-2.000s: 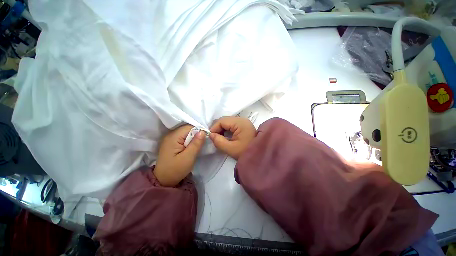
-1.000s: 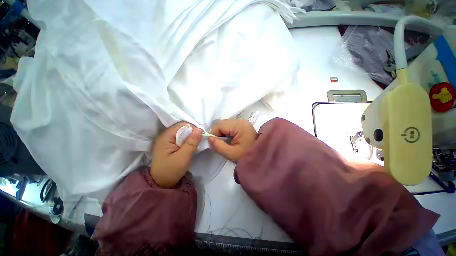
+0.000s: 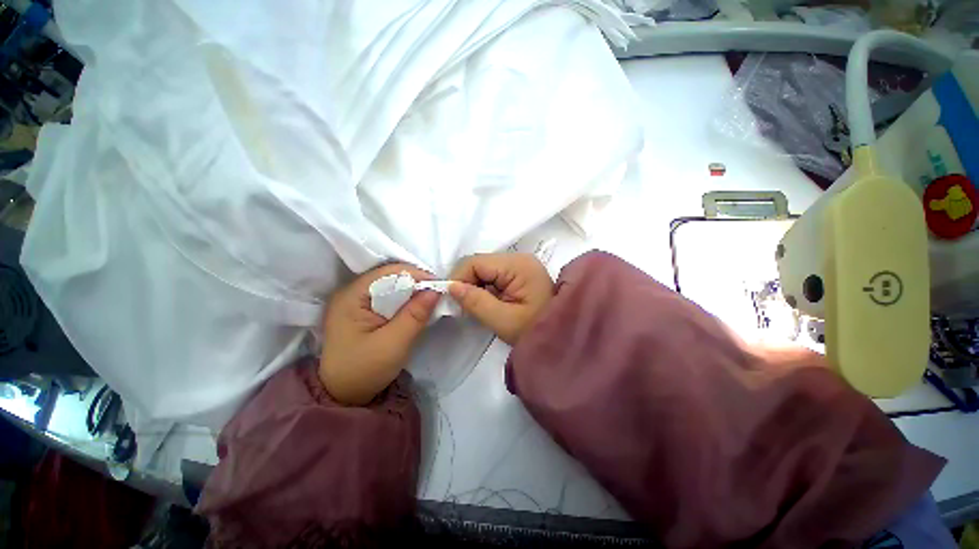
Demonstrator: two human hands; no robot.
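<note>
A large heap of white garment pieces [image 3: 247,182] covers the table's left and middle. My left hand [image 3: 370,341] pinches a small white piece [image 3: 391,292] between thumb and fingers; its wide end shows above the thumb. A thin white strip runs from it to my right hand [image 3: 502,295], which pinches it between thumb and forefinger. The hands are close together at the heap's front edge. Whether the small piece is joined to the heap is hidden by the fingers.
The sewing machine's yellow lamp [image 3: 878,287] hangs at right over the lit needle plate [image 3: 719,263]. A clear plastic bag [image 3: 794,113] lies behind. A ruler tape [image 3: 537,528] runs along the front edge, with loose threads [image 3: 488,483] behind it.
More of the small white piece shows above my left thumb, and a strip now spans the fingertips. My left hand has shifted slightly left. My right hand has barely moved.
</note>
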